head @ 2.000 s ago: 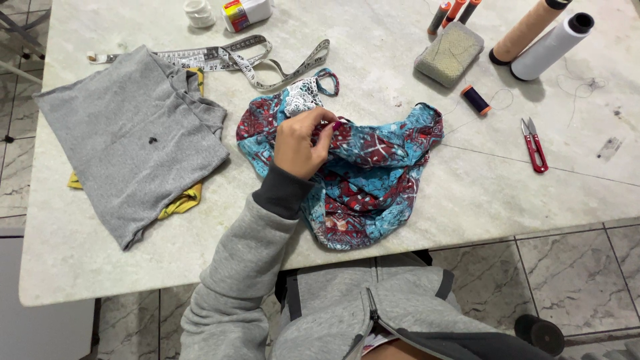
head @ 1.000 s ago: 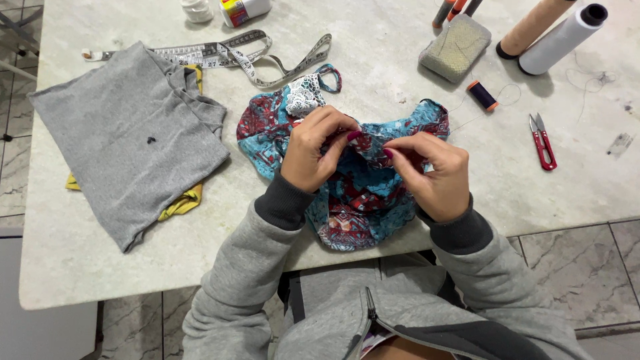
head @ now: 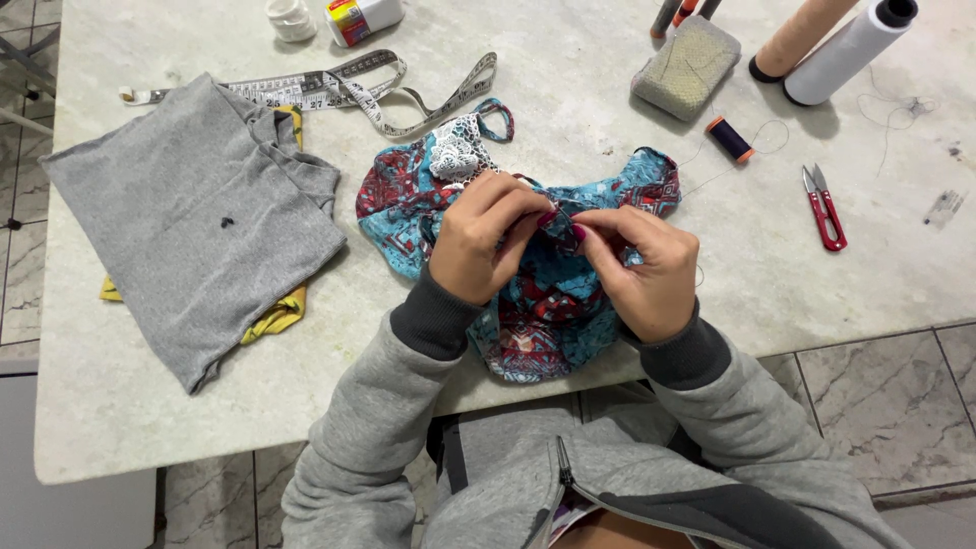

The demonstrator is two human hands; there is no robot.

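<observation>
A blue and red patterned garment [head: 534, 313] with white lace trim [head: 455, 152] lies bunched near the table's front edge. My left hand [head: 488, 232] pinches its upper fabric between thumb and fingers. Close beside it, my right hand [head: 640, 267] has thumb and forefinger pinched at the same folded bit of cloth; whether a needle is between them cannot be made out. Thread runs from the garment's right side toward a dark thread spool [head: 730, 140] with orange ends. Red-handled thread snips [head: 825, 210] lie farther right, blades parted.
Folded grey cloth [head: 198, 229] lies over yellow fabric [head: 278, 316] at left. Behind are a measuring tape [head: 328, 90], a white jar [head: 290, 20] and a white labelled container [head: 362, 17]. A pincushion-like block [head: 685, 69] and large thread cones [head: 846, 53] stand at back right.
My right hand, out of view two seconds ago, came to the garment beside my left hand by one second ago. Both now pinch the cloth, with fingertips closer together.
</observation>
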